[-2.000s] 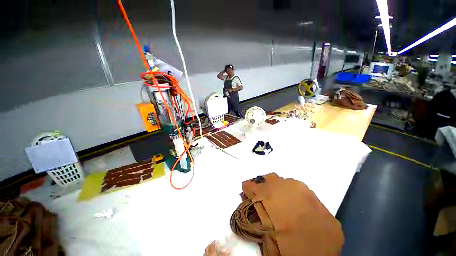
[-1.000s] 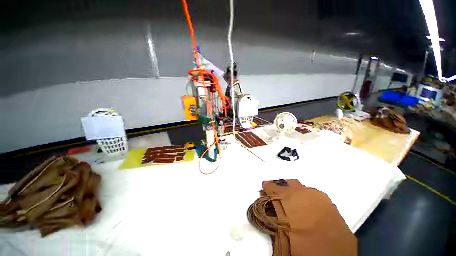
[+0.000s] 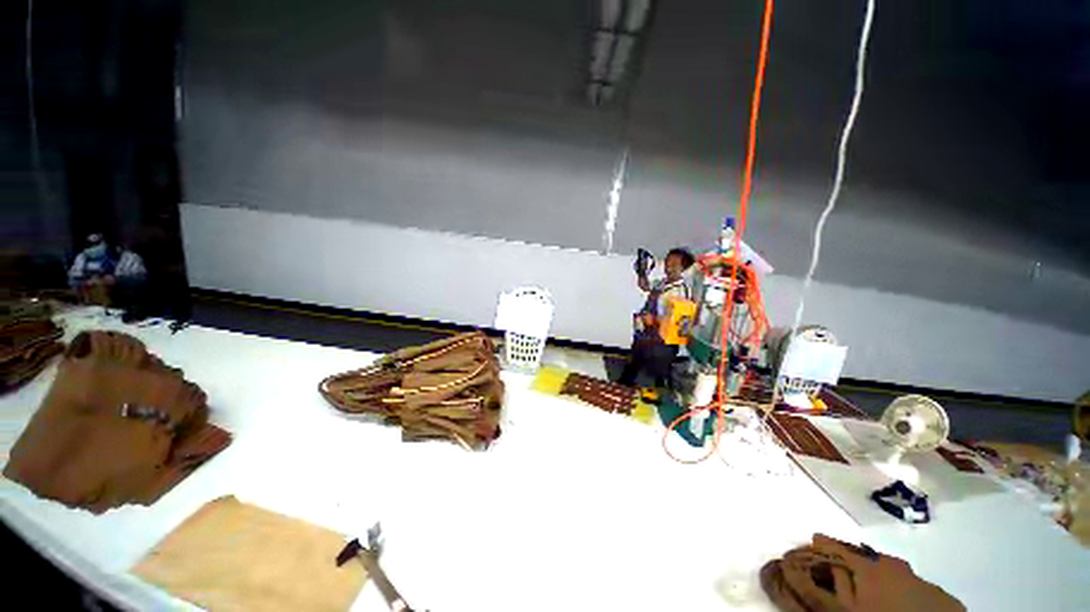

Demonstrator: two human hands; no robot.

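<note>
No hand of mine shows in the picture. Nearest in front, a flat tan panel (image 3: 257, 560) lies on the white-covered table (image 3: 562, 526). A hammer (image 3: 380, 571) with a dark head and thin handle lies at the panel's right edge, cut off by the lower rim. A stack of brown bag panels (image 3: 114, 424) lies at the left. A bundle of brown pieces with pale edges (image 3: 436, 389) lies mid-table. More brown panels with handles (image 3: 861, 580) lie at the lower right, cut off by the rim.
An upright tool stand (image 3: 717, 323) has orange coiled hoses. White baskets (image 3: 524, 329), dark brown strips (image 3: 604, 395) and a small fan (image 3: 914, 422) stand or lie along the far side. A person (image 3: 661, 317) stands behind the table; another person (image 3: 105, 269) is at the far left.
The view has swung left, so the stand, fan and right-hand panels have shifted right in the picture. The left panels, tan panel and hammer have come into view.
</note>
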